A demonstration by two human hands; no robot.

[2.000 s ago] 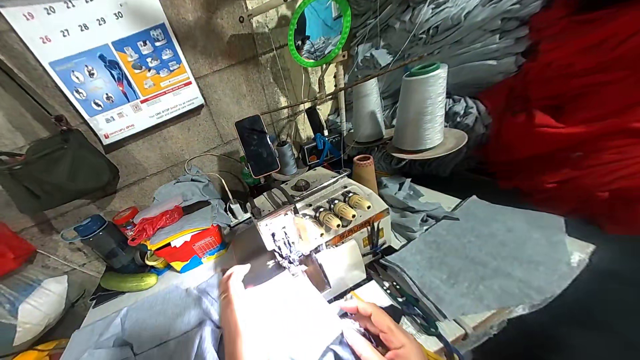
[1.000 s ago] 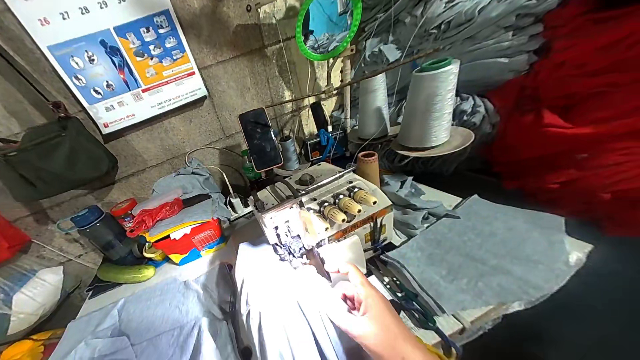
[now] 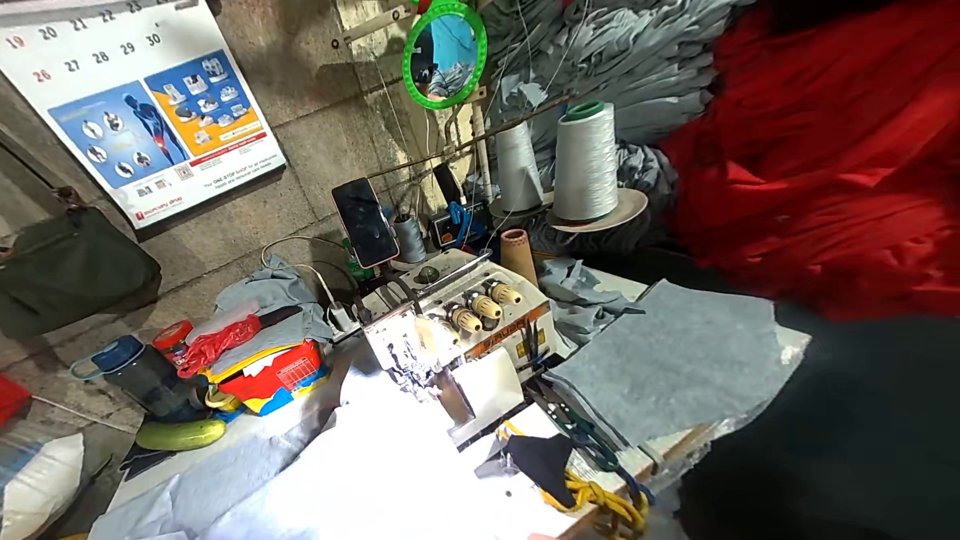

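Observation:
A white overlock sewing machine [image 3: 465, 322] with cream tension dials stands at the middle of the table. Pale grey fabric [image 3: 360, 465], washed out by the lamp's glare, spreads from its needle area down to the bottom edge. Only a sliver of skin, perhaps a fingertip, shows at the bottom edge right of centre; neither of my hands can be made out. Flat grey cloth pieces [image 3: 675, 360] lie to the machine's right, beside dark-handled scissors [image 3: 577, 427]. A black cloth scrap [image 3: 541, 461] and a yellow cord [image 3: 600, 499] lie at the front edge.
Large white thread cones [image 3: 586, 165] stand behind the machine, near a phone [image 3: 365, 223] and a brown cone [image 3: 517, 255]. On the left are a water bottle [image 3: 150, 379], a cucumber [image 3: 180, 434] and a red-and-yellow packet [image 3: 277, 375]. Red fabric [image 3: 817, 165] is piled at right.
One second ago a hand was on the fabric beside the needle area; it has left that place. Two seconds ago both hands were on the fabric. The fabric now spreads wider in front of the machine.

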